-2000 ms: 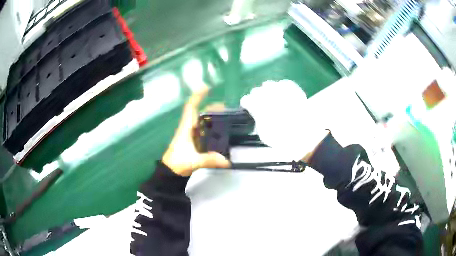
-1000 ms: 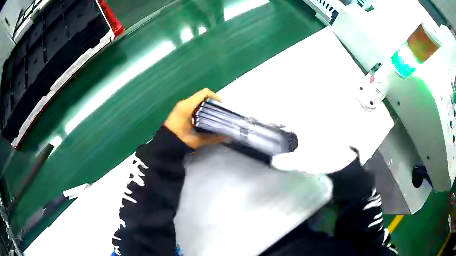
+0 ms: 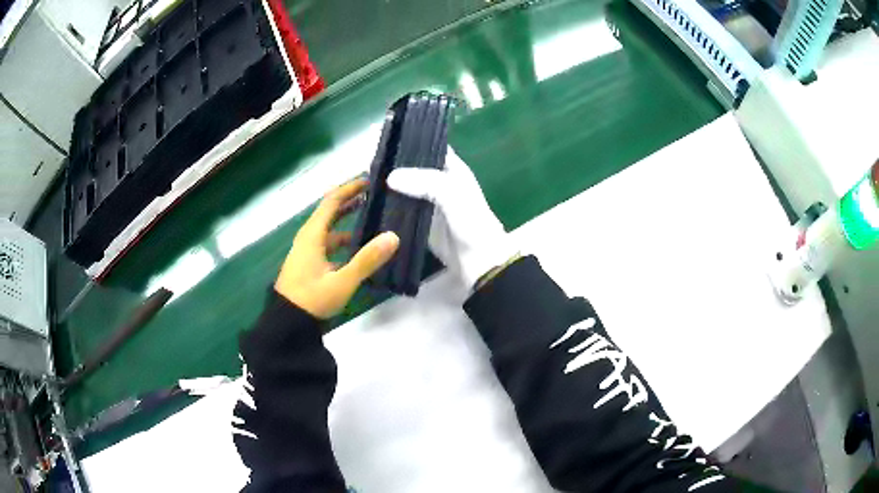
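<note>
A stack of frames (image 3: 410,193), several dark rectangles seen edge-on, is held nearly upright above the front edge of the green belt. My bare left hand (image 3: 332,255) grips its lower left side, with the thumb across the near face. My right hand (image 3: 458,207), in a white glove, holds it from the right, with a finger across the edges. The far faces of the stack are hidden. A dark flat piece shows at the lower right of the stack; I cannot tell whether it is part of it.
The green belt (image 3: 569,116) curves behind the hands. The white table cover (image 3: 636,250) lies in front. Black plastic trays (image 3: 173,116) stand beyond the belt at upper left. A dark guide bar (image 3: 120,337) is at left. A pale machine with a green light (image 3: 864,214) stands at right.
The stack has turned from lying sideways to nearly upright and moved up. My gloved right hand has moved up and left onto its side. The view has shifted.
</note>
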